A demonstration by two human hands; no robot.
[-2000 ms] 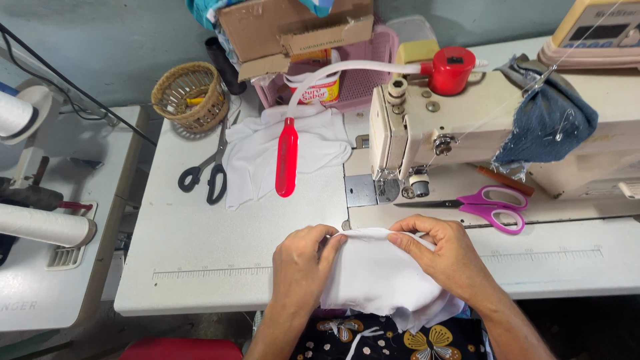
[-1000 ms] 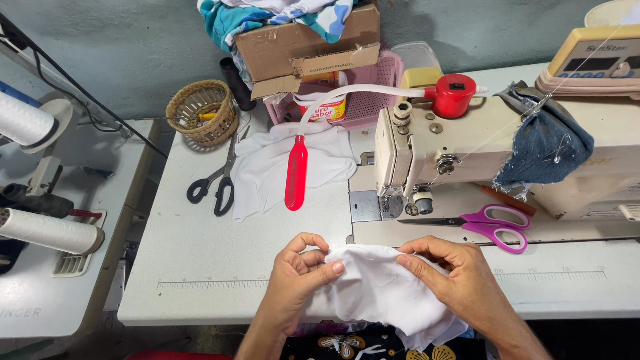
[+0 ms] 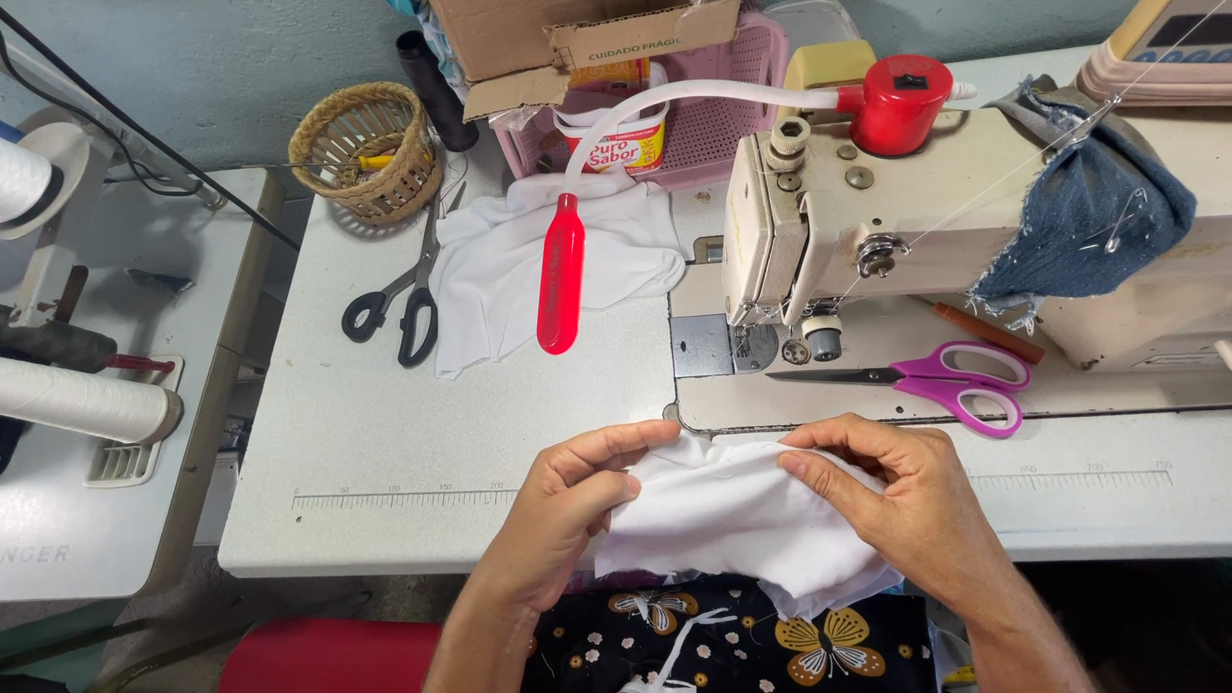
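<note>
A piece of white fabric [image 3: 741, 510] hangs between my hands over the front edge of the sewing table. My left hand [image 3: 577, 486] pinches its left upper corner, the index finger stretched along the edge. On the right, my right hand [image 3: 866, 476] grips the upper edge between thumb and fingers. Behind them stands an industrial sewing machine [image 3: 924, 212], its presser foot area above the metal plate [image 3: 717, 345]. Purple-handled scissors [image 3: 948, 380] lie on the machine bed. More white fabric [image 3: 549, 269] lies on the table, under a red-handled flexible lamp [image 3: 561, 279].
Black-handled scissors [image 3: 417, 289] lie at the left, near a wicker basket [image 3: 366, 154] and a black thread cone [image 3: 435, 91]. A cardboard box [image 3: 616, 34] and a pink plastic basket [image 3: 722, 115] stand at the back. Denim scrap [image 3: 1097, 192] drapes the machine. Another machine table [image 3: 106, 520] is at left.
My left index finger has straightened along the fabric's upper edge. Both hands keep hold of the white fabric, whose folds have shifted.
</note>
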